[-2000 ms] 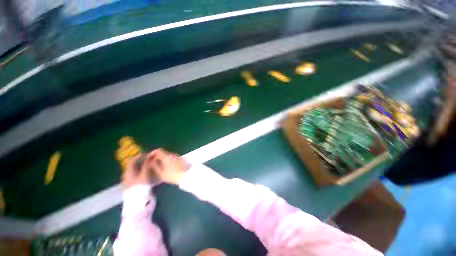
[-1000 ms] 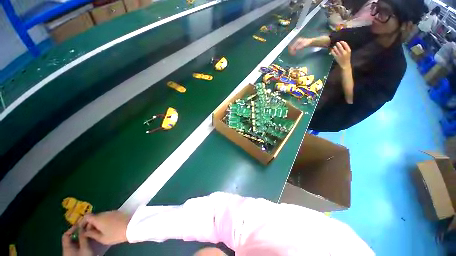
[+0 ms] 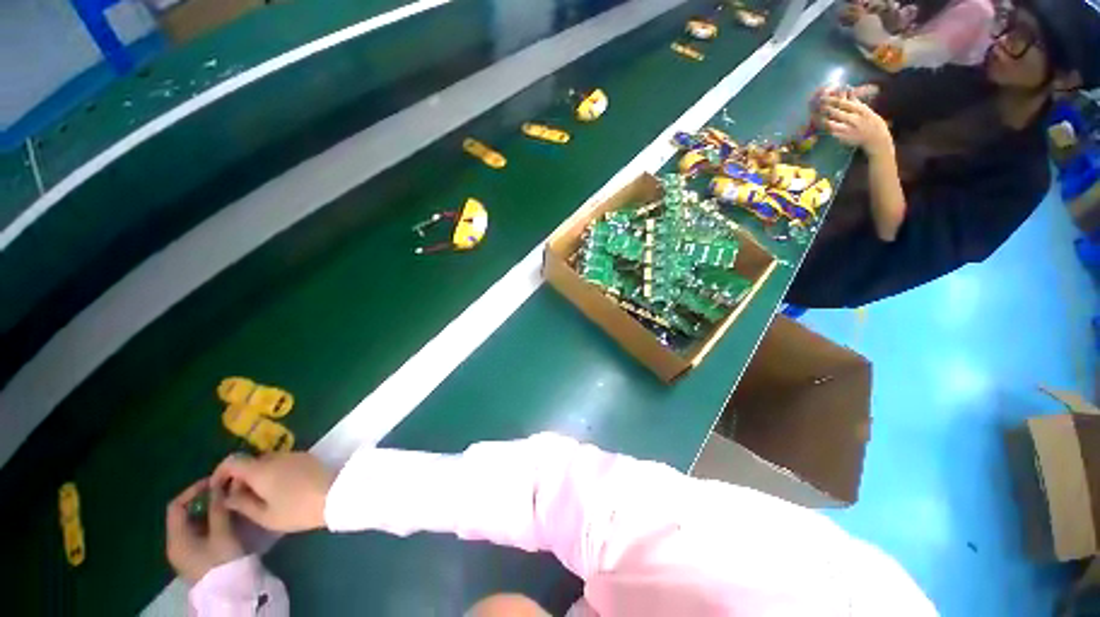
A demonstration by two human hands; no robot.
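My left hand (image 3: 203,533) and my right hand (image 3: 280,488) meet above the pale rail at the lower left. A small green circuit board (image 3: 199,506) shows between the fingers of my left hand; the fingers hide most of it. My right fingertips touch or nearly touch it; whether they grip it is hidden. Just beyond my hands, several yellow car-shaped shells (image 3: 256,413) lie together on the dark green conveyor belt (image 3: 326,301). Another yellow shell lies alone at the far left.
A wired yellow unit (image 3: 470,224) and more yellow parts lie up the belt. A cardboard box (image 3: 618,328) of green boards stands on the bench, with a blue-and-yellow wired heap (image 3: 772,181) beyond it. A person in black works at right. An open carton (image 3: 796,410) stands below.
The view has shifted, so box and belt parts sit further right in the picture. My hands remain together near the yellow shells. The neighbouring person's hands have come together.
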